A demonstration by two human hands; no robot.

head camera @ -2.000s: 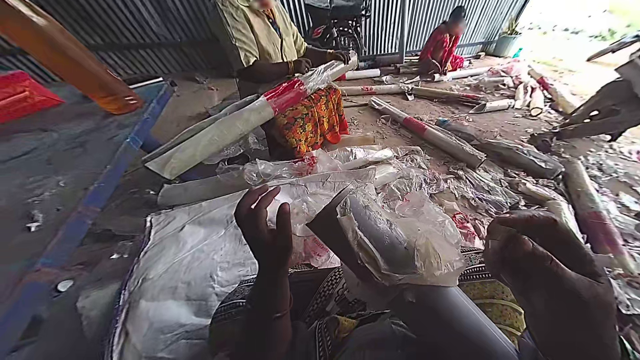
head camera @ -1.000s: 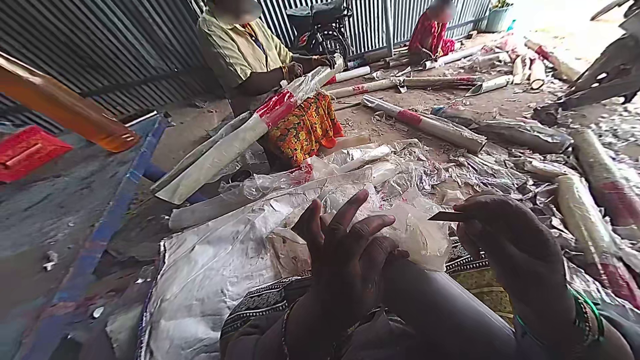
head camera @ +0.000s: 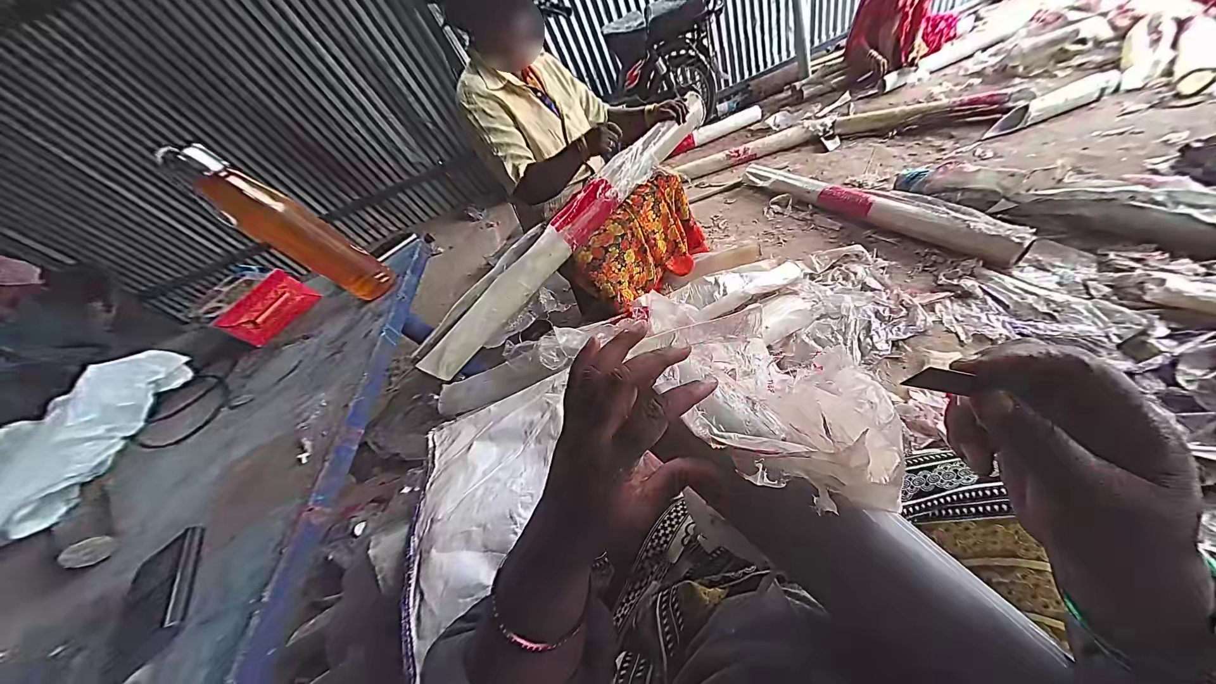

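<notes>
A thick grey roll or tube (head camera: 883, 579) lies across my lap, its far end wrapped in torn, crumpled clear plastic film (head camera: 807, 418). My left hand (head camera: 632, 427) is raised beside that end with its fingers spread; whether it touches the film I cannot tell. In my right hand (head camera: 1073, 456), to the right of the film, a small flat dark blade (head camera: 940, 381) is pinched between thumb and fingers, its tip pointing left. Patterned cloth (head camera: 959, 489) shows under the grey roll.
A person (head camera: 532, 114) sits ahead, holding a long plastic-wrapped roll (head camera: 513, 309) with a red band. More wrapped rolls (head camera: 893, 214) and film scraps lie on the ground. At left are a blue-edged table (head camera: 328, 475), a bottle of amber liquid (head camera: 294, 233) and a red object (head camera: 268, 307).
My left hand, in front of the film one second ago, is now left of it, and more of the film shows. The view has turned somewhat left.
</notes>
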